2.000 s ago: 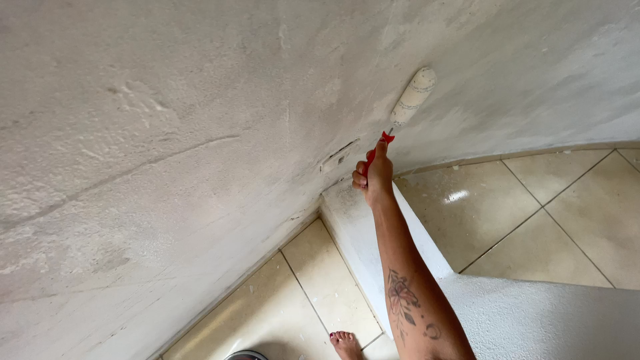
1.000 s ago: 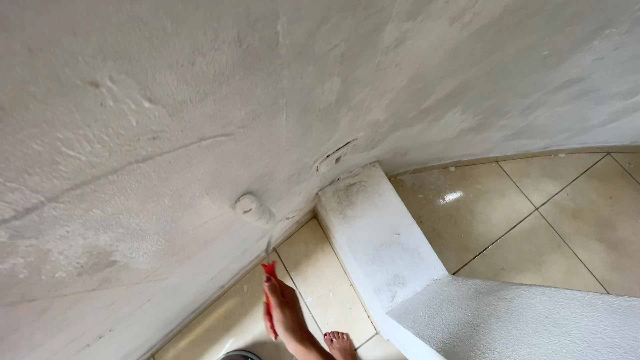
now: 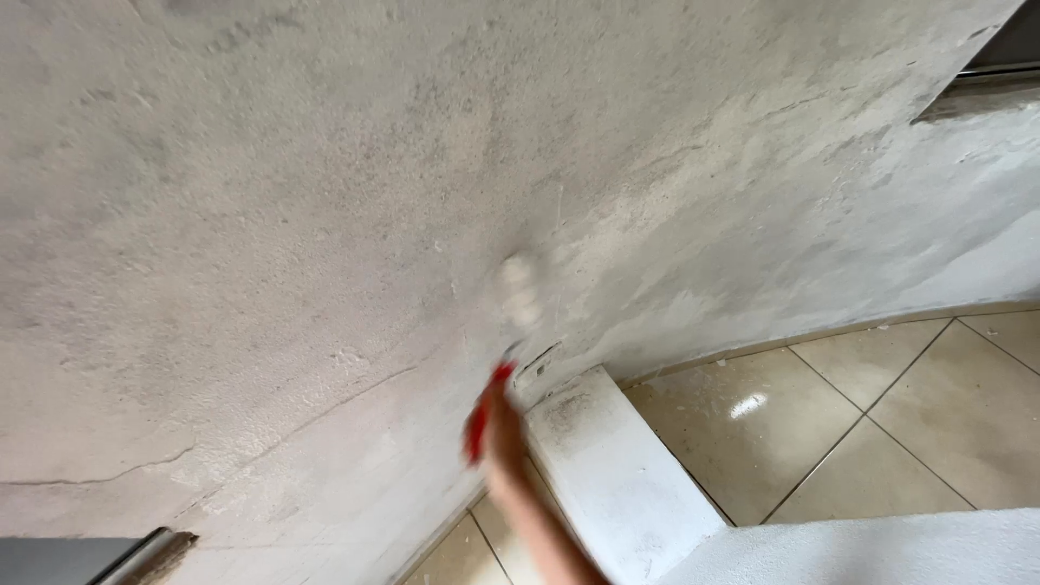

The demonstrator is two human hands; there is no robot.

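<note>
My right hand [image 3: 504, 426] is closed around the red handle [image 3: 479, 422] of a small paint roller. The roller's pale sleeve [image 3: 520, 288] is blurred and lies at the patchy grey-white plaster wall [image 3: 325, 203], above and slightly right of the hand. Just right of the handle's top is a dark slot-like gouge [image 3: 536, 361] in the wall. My forearm reaches up from the bottom edge. My left hand is out of view.
A low white ledge [image 3: 626, 479] with dark smudges meets the wall at right. Beige floor tiles [image 3: 837, 406] lie beyond it. Recessed openings show at the upper right [image 3: 999, 65] and lower left [image 3: 73, 561].
My right hand has moved the roller up the wall from its lower place near the floor one second ago. The view has shifted to take in more wall; the foot is no longer visible.
</note>
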